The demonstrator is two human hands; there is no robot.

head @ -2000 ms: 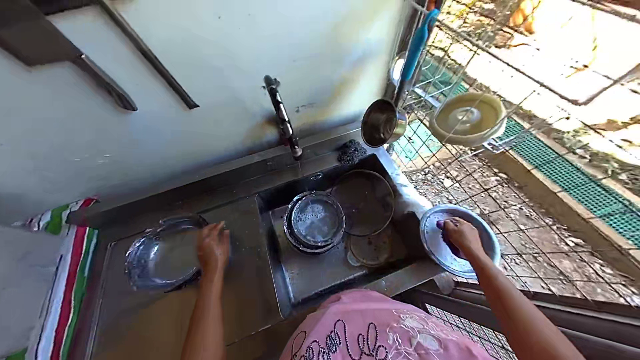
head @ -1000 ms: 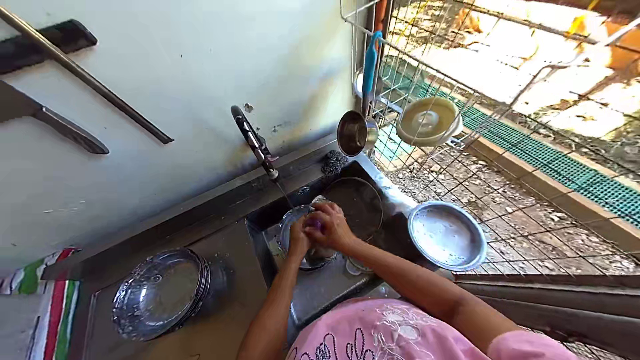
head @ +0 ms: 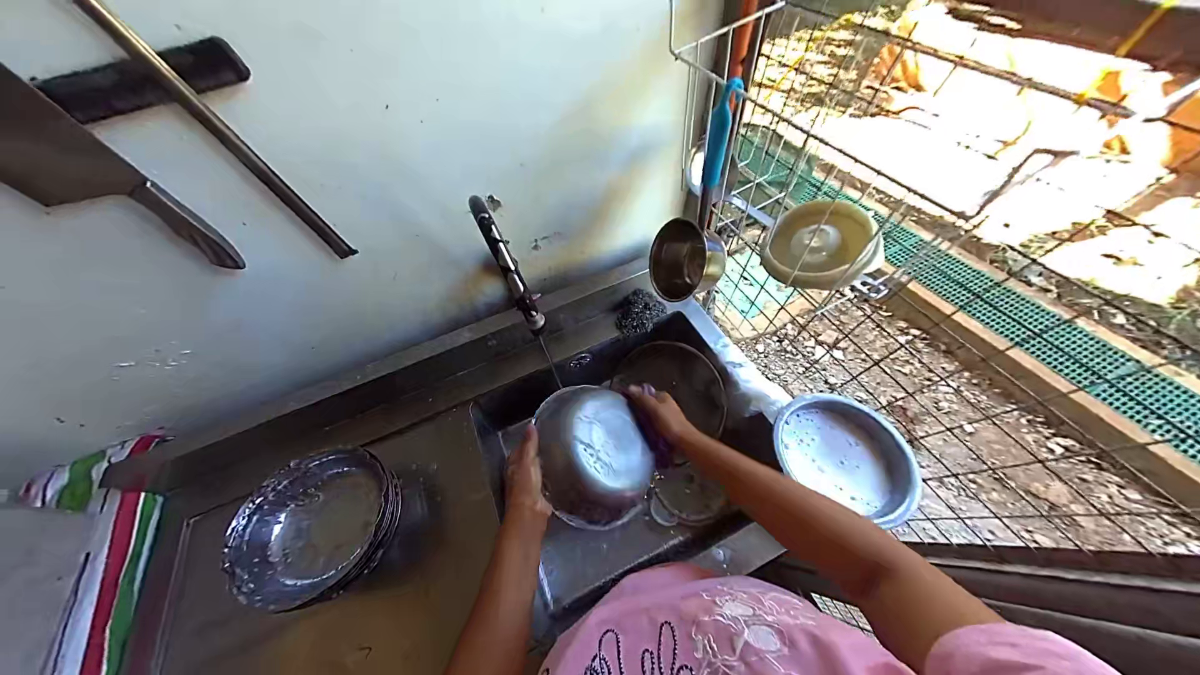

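Observation:
A steel bowl [head: 594, 457] is tilted over the sink, its rounded outside turned up. My left hand [head: 527, 478] grips its left rim. Against its right side my right hand [head: 659, 419] presses a purple scrubber [head: 660, 448], mostly hidden by the fingers. A thin stream of water runs from the faucet [head: 511, 265] behind the bowl. Below it, inside the sink [head: 600, 553], lie a large round pan [head: 689, 380] and a smaller round dish [head: 692, 495].
Stacked glass-like plates [head: 309, 530] sit on the left drainboard. A soapy metal basin [head: 844, 459] stands right of the sink. A scouring pad [head: 640, 311] lies behind it. A saucepan [head: 687, 260] hangs by the wire mesh; a cleaver [head: 103, 173] hangs on the wall.
My right hand has left the basin for the sink. My left hand has moved from the plates to the sink. The bowl is now raised and tilted between both hands.

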